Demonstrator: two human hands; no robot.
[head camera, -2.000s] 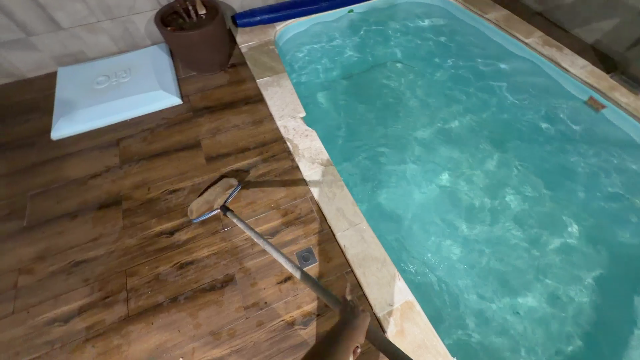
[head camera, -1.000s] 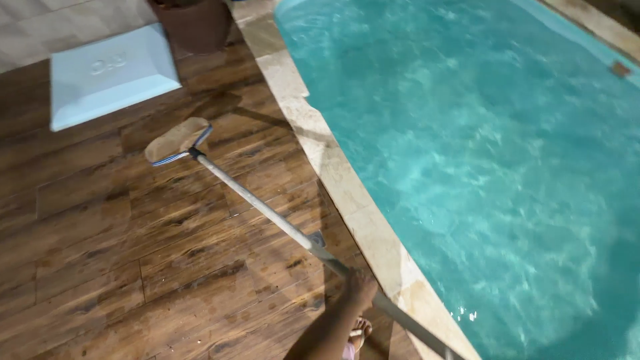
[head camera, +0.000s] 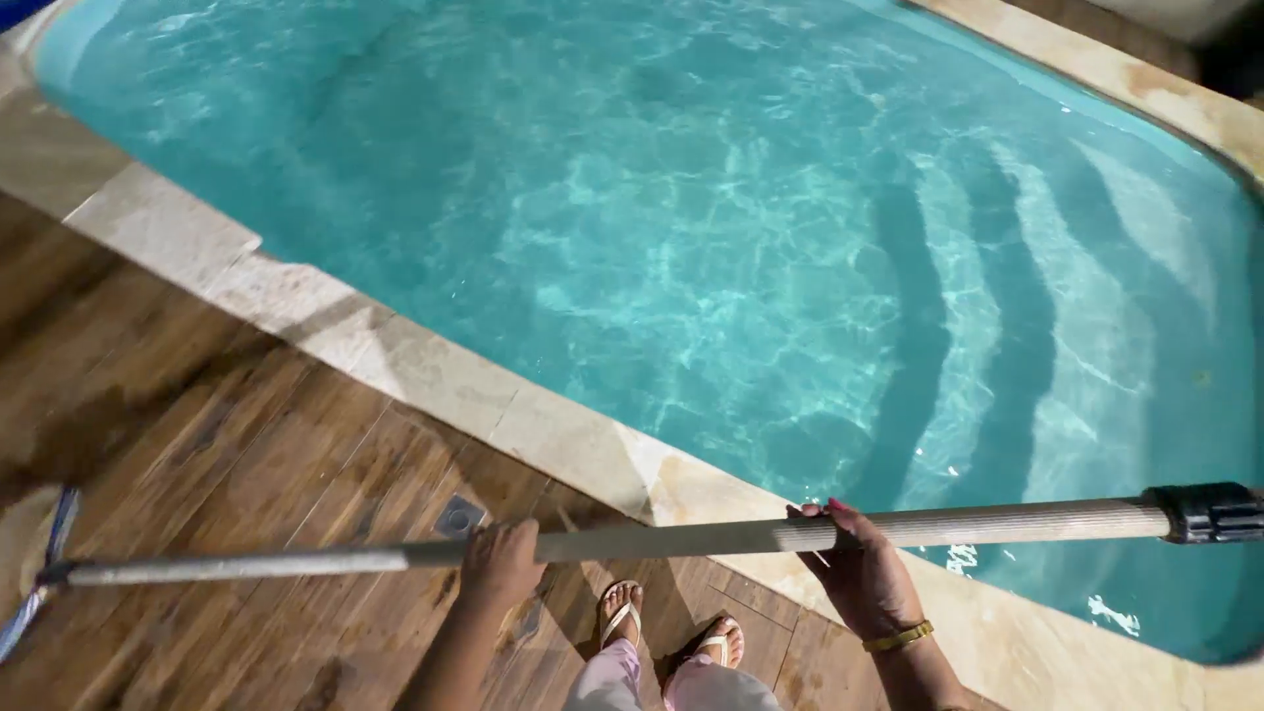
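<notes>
A long ribbed telescopic pole (head camera: 652, 541) lies nearly level across the head view. My left hand (head camera: 502, 563) is closed around it left of the middle. My right hand (head camera: 861, 568), with a gold-coloured band at the wrist, supports the pole from below, its thumb and fingers around it. At the pole's far left end is a net-like skimmer head (head camera: 30, 553) with a blue rim, cut off by the frame edge. A black locking collar (head camera: 1205, 512) sits toward the right end, over the water.
The swimming pool (head camera: 691, 257) has curved underwater steps (head camera: 1047, 286) at the right. Pale stone coping (head camera: 454, 380) borders it. A small square drain (head camera: 459, 514) is set in the wood-look floor (head camera: 247, 454). My sandalled feet (head camera: 620, 607) stand near the coping.
The pole has swung from slanting to nearly level, and my right hand now shows on it. The view has turned right toward the pool steps.
</notes>
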